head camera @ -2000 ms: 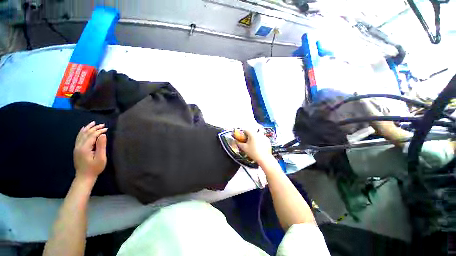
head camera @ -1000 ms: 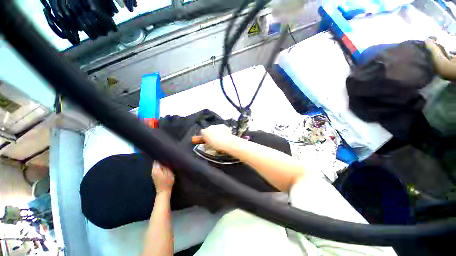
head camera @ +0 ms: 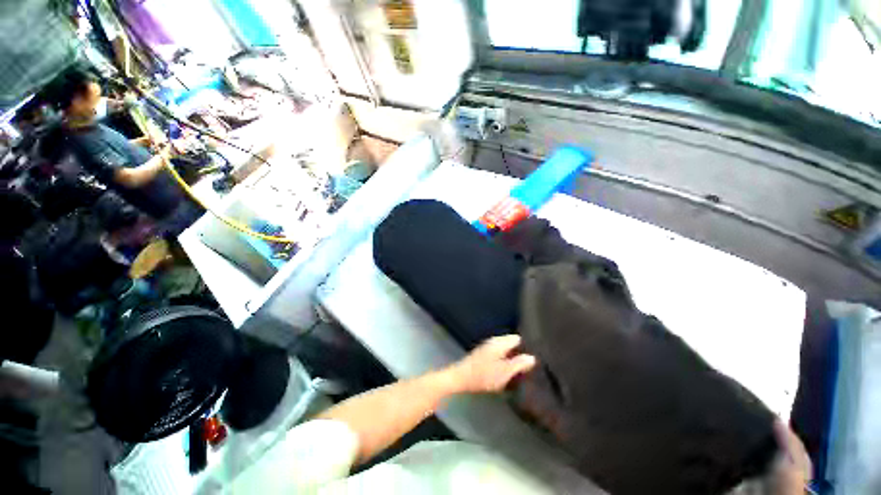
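Note:
Dark brown-grey trousers [head camera: 618,358] lie over the padded arm, bunched near its middle. The smooth black rounded end of the padded arm [head camera: 444,261] is bare at the left. My left hand [head camera: 500,365] holds the near edge of the trousers beside the bare black cover, fingers curled at the cloth. My right hand [head camera: 794,459] is at the far right end of the trousers, blurred and mostly hidden by the cloth, so its grip cannot be told. No iron shows.
The white pressing table [head camera: 715,290] lies under the arm. A blue post with a red label [head camera: 526,193] stands behind the trousers. A black round fan-like object [head camera: 164,372] is at lower left. A person [head camera: 121,155] works at a table at upper left. Dark hangers [head camera: 638,24] hang at the top.
The view has swung left. The iron and its hoses have left the picture. My left hand now holds the trousers' edge, and my right hand has moved to their right end.

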